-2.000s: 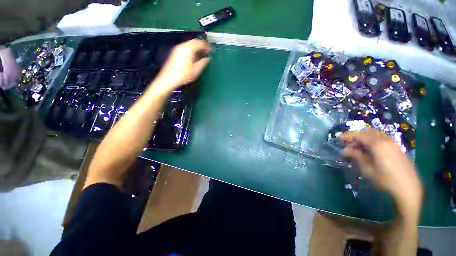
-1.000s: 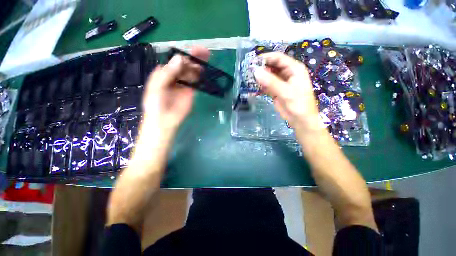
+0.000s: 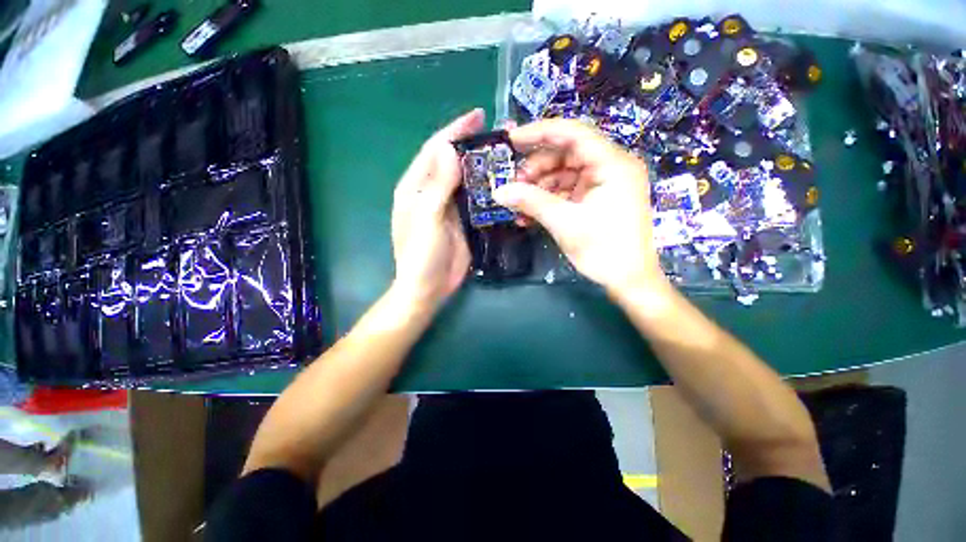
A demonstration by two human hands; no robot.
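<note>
My left hand [image 3: 429, 217] holds a black elongated housing [image 3: 503, 254] upright in front of me, over the green bench. A small silvery-blue circuit board [image 3: 489, 185] lies in the housing's upper part. My right hand [image 3: 593, 201] has its thumb and fingertips on the board's right edge. The speaker and wires of this board cannot be made out. A heap of wired boards and round black speakers [image 3: 694, 159] lies on a clear tray [image 3: 814, 249] just right of my right hand.
A large black blister tray [image 3: 159, 212] lies at left. Two filled housings [image 3: 217, 26] lie beyond the pale rail [image 3: 392, 44] at upper left. A clear bag of wired boards [image 3: 932, 180] is at far right. Cardboard boxes [image 3: 167, 455] stand below the bench edge.
My left hand has turned the housing from slanting to upright. My right hand has moved in to it, and a board now lies in the housing. The view has shifted slightly.
</note>
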